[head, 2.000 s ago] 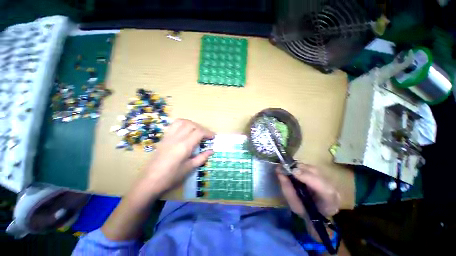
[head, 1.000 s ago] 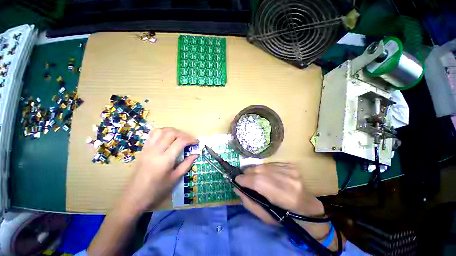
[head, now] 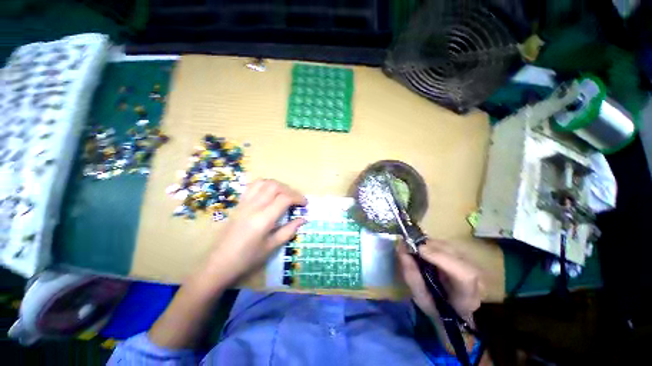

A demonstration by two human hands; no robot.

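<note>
The green panel of small circuit boards (head: 329, 250) lies on a pale backing (head: 382, 261) near the front edge, with dark parts along its left side. My left hand (head: 261, 218) is at its upper left corner, thumb and finger closed around a small part there, partly hidden by the fingers. My right hand (head: 443, 275) grips the black soldering iron (head: 435, 286); its metal tip is in the round brown bowl (head: 422, 207), over silver-white bits (head: 375, 200) beside a yellow-green pad (head: 402, 191). The view is slightly blurred.
A loose pile of small components (head: 213, 175) lies left on the cardboard (head: 286, 161); more lie on the green mat (head: 96, 221). A second green panel (head: 320, 98) is farther up. A white tray (head: 43, 136) is far left; a fan (head: 454, 57) and solder feeder (head: 511, 175) are right.
The iron has moved right from the panel's upper left part into the bowl, with my right hand. My left hand stays at the panel's corner. The whole view has shifted.
</note>
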